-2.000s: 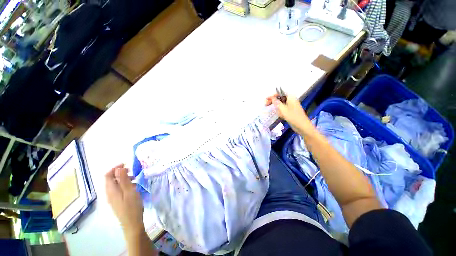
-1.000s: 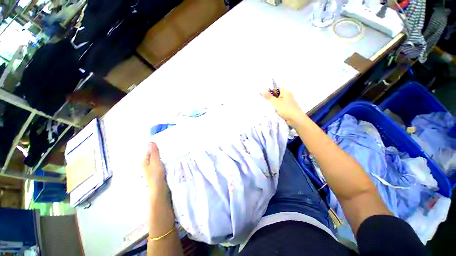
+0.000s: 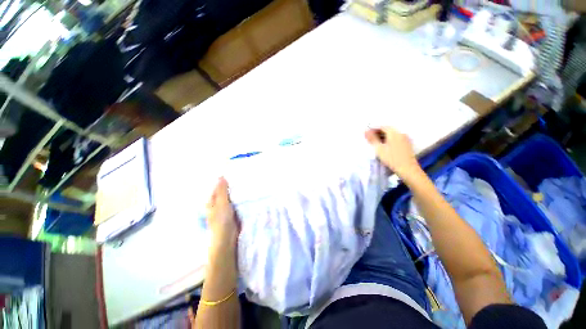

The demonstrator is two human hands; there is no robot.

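Observation:
The pale blue-white flowered garment (image 3: pixel 305 231) lies over the table's near edge and hangs toward my lap, with fine gathers below a band. Its upper part is washed out against the white table, with small blue patches showing. My left hand (image 3: pixel 221 209) is at the garment's left side, fingers together and pointing up; whether it grips cloth is unclear. My right hand (image 3: pixel 395 153) is at the upper right corner, closed around the dark thread snips (image 3: pixel 380 135), which are mostly hidden by the fingers.
A clipboard with papers (image 3: pixel 122 193) lies at the table's left end. A tape roll (image 3: pixel 464 60) and white device (image 3: pixel 501 42) are at the far right end. Blue bins (image 3: pixel 479 160) with crumpled garments stand right, below the table edge. Cardboard boxes (image 3: pixel 257 38) and dark garments are behind.
My left hand has come from beside the garment to its left edge. The snips' blades, visible before, no longer show clearly. The view has shifted, so everything sits farther right.

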